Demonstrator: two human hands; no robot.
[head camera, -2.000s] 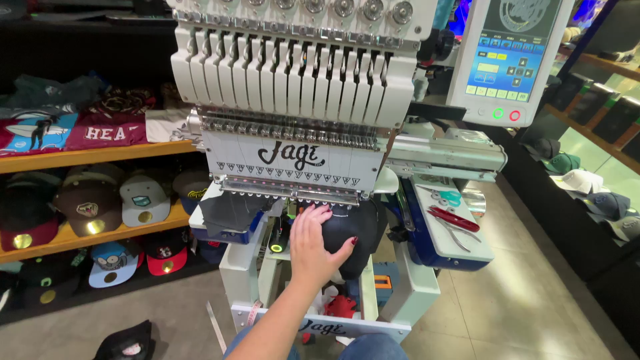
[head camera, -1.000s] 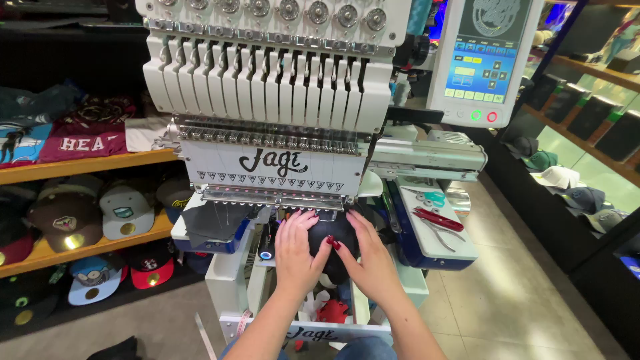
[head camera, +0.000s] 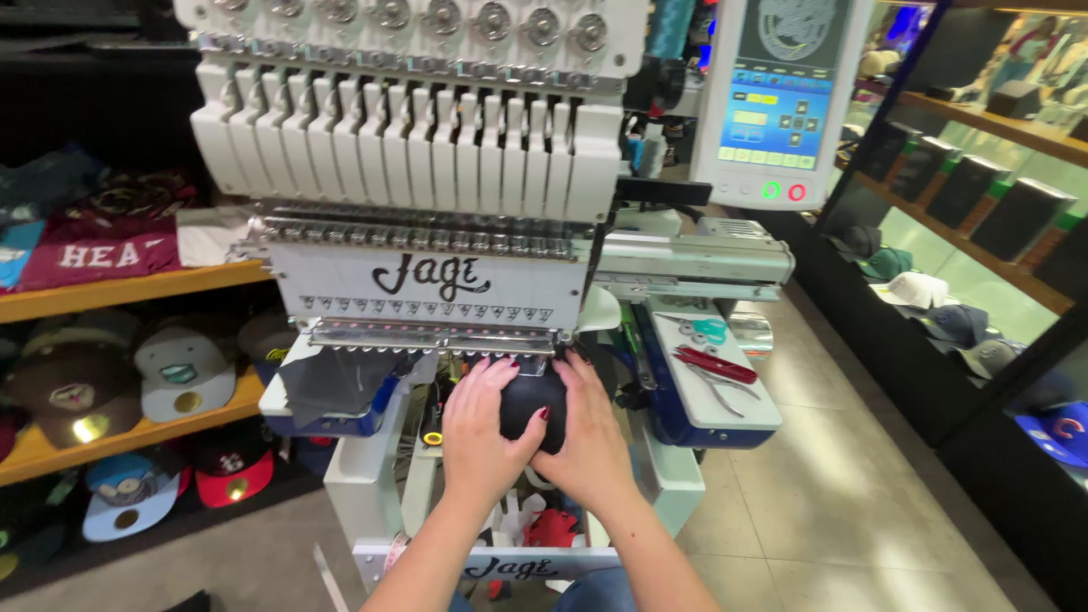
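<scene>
A black cap (head camera: 534, 408) sits under the needle row of a white multi-needle embroidery machine (head camera: 408, 161). My left hand (head camera: 486, 416) lies on the cap's left side, its fingertips up by the needle bar. On the cap's right side rests my right hand (head camera: 586, 425), fingers pointing up toward the same bar. Both thumbs lie near each other at the front of the cap. Neither hand is closed around it; the palms press or rest on its surface. A clear presser plate (head camera: 532, 365) shows between the fingertips. The cap's far side is hidden.
Right of the machine, a white side table (head camera: 748, 412) holds red-handled snips (head camera: 716, 364), tweezers (head camera: 718, 393) and teal scissors (head camera: 705, 330). Black fabric (head camera: 331, 387) lies on the left side table. A control screen (head camera: 778, 102) stands upper right. Cap shelves (head camera: 204, 404) line the left.
Two seconds ago only one hand showed at the cap, the left. My right hand has since come onto the cap's right side, and both hands have stayed there over the last second.
</scene>
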